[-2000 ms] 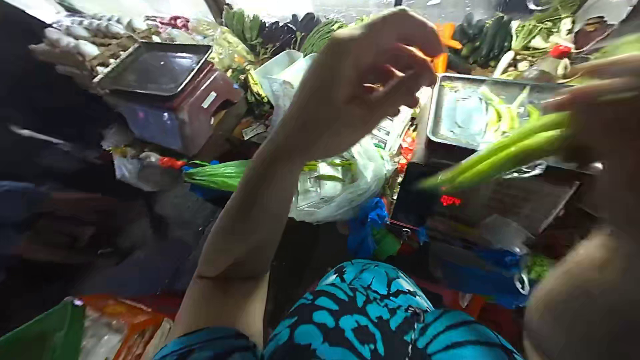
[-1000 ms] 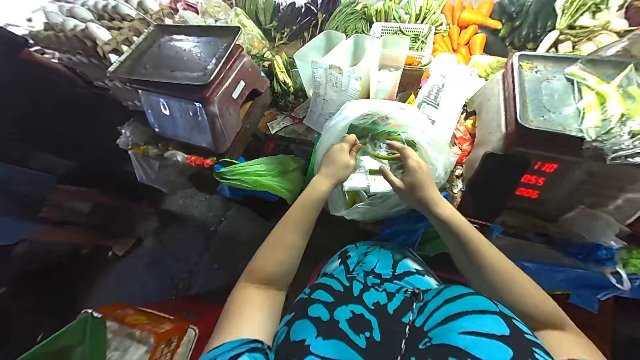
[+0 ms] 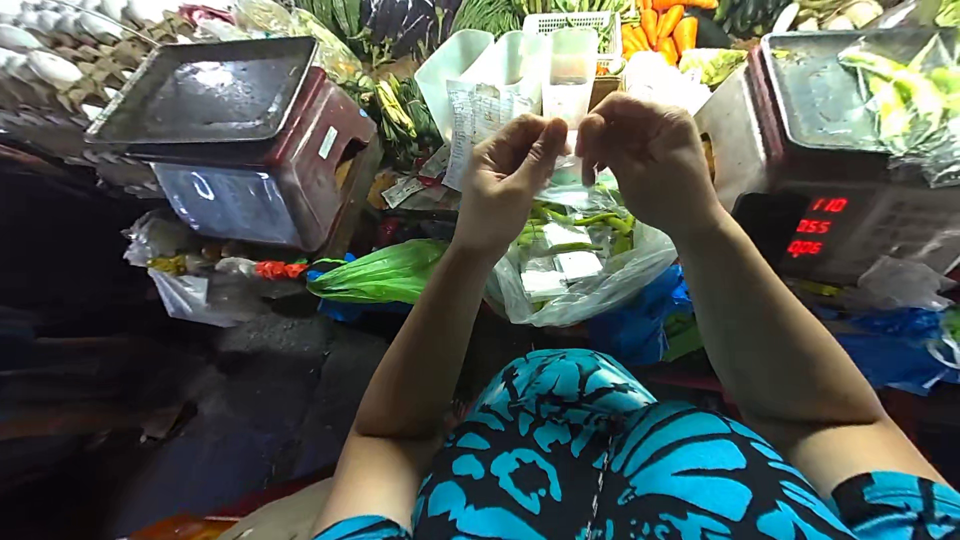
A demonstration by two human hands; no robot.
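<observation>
Both my hands are raised close together over a clear plastic bag [image 3: 615,281] that stands wide at the top. Inside that bag lie long green peppers [image 3: 574,246] and small packs with white labels. The thumb and fingers of my left hand [image 3: 514,169] pinch a piece of thin clear plastic [image 3: 568,180]. My right hand [image 3: 645,154] has its fingertips at the other side of this plastic, its fingers curled. How firmly the right fingers grip it is hard to tell. A knotted green plastic bag [image 3: 379,276] lies left of the clear bag.
A weighing scale [image 3: 202,90] stands at the left; another scale [image 3: 817,97] at the right carries bagged green vegetables [image 3: 904,97]. Beyond my hands are upright translucent containers [image 3: 457,67], a paper with writing [image 3: 480,124], a white basket [image 3: 607,34] and carrots [image 3: 667,30]. Egg trays [image 3: 56,82] fill the upper left.
The green vegetables held up at the right two seconds ago are out of my hand. Since one second ago, both hands have risen from inside the clear bag to above it, with thin plastic between them.
</observation>
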